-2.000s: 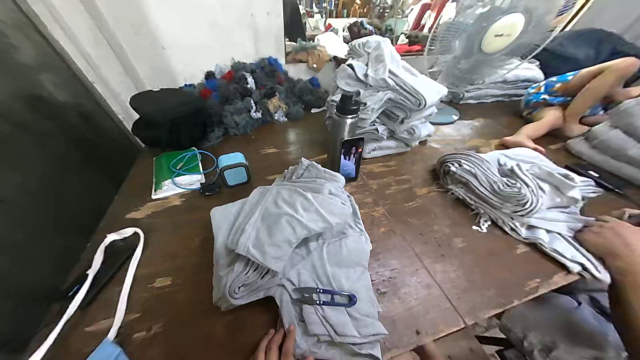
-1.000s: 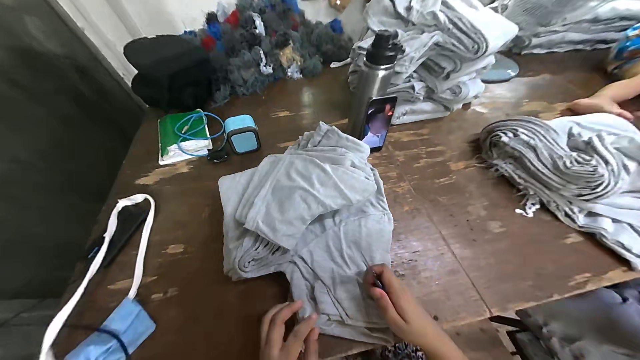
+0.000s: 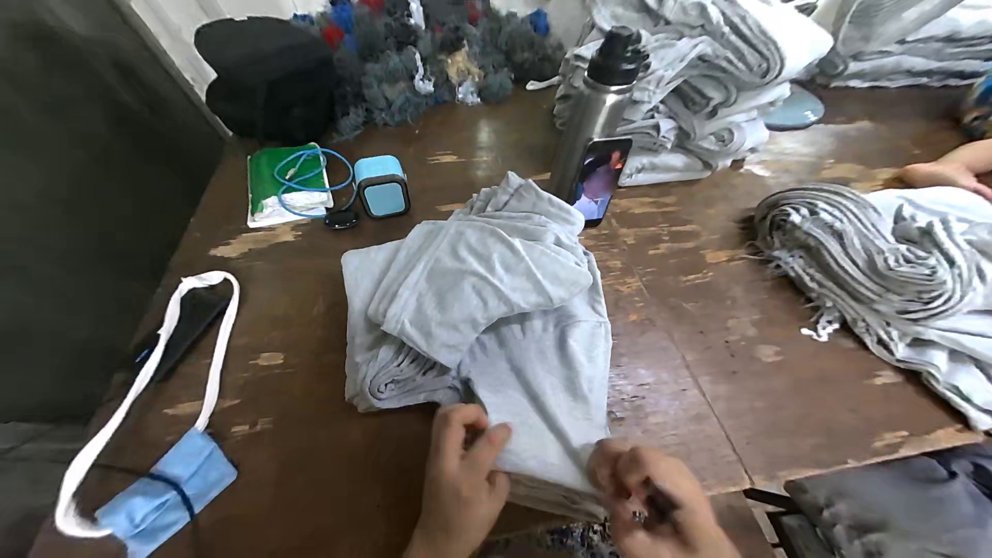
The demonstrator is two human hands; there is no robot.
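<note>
A folded pile of light grey knit fabric lies on the brown wooden table. At its near edge my left hand pinches the cloth between thumb and fingers. My right hand is at the near right corner of the same cloth, fingers curled around a small dark object, seemingly the thread snips; it is blurred and mostly covered by the fingers. Whether the right fingertips also grip the fabric is hard to tell.
Behind the pile, a phone leans on a steel bottle. Grey fabric stacks stand behind; another bundle lies right, near another person's hand. At left are a blue speaker, a green packet and a blue mask.
Two seconds ago the blue-handled thread snips lay on the fabric; they no longer lie there. My right hand has come in to the cloth's near right part and then moved to its near corner.
</note>
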